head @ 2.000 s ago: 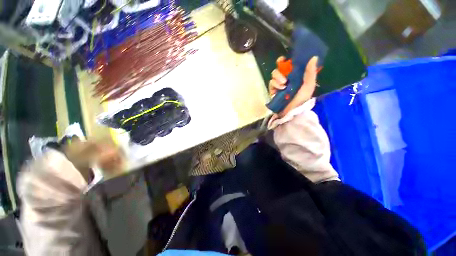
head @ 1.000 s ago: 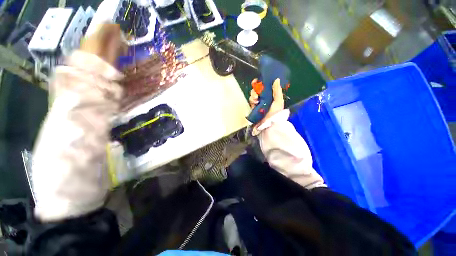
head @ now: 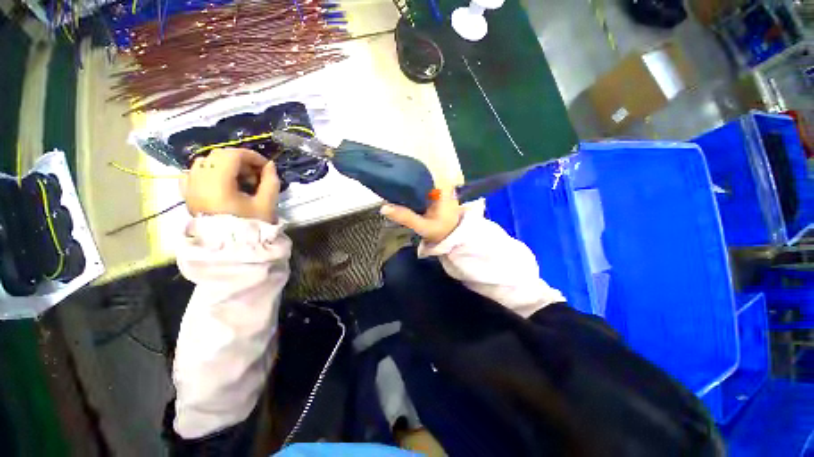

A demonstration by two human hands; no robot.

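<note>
The black socket module (head: 239, 131) lies in its white panel on the pale board, with a yellow wire along its lobes. My left hand (head: 234, 185) is at its near left edge, fingers pinched; a thin brown wire (head: 147, 218) and a yellow wire end stick out to the left of the hand. My right hand (head: 432, 217) holds the dark blue power tool (head: 384, 171) by its rear end. The tool's metallic nose points left and is over the module's right half. Whether it touches is hidden.
A large bundle of brown wires (head: 228, 49) lies behind the module, with blue ones beyond. A dark oval object (head: 418, 54) and white discs (head: 469, 23) are at the rear. Another socket unit (head: 40, 234) is at left. Blue bins (head: 660, 268) stand at right.
My left hand has come back from the rear left to the module. My right hand has brought the tool left, its nose now over the module. The camera view has shifted.
</note>
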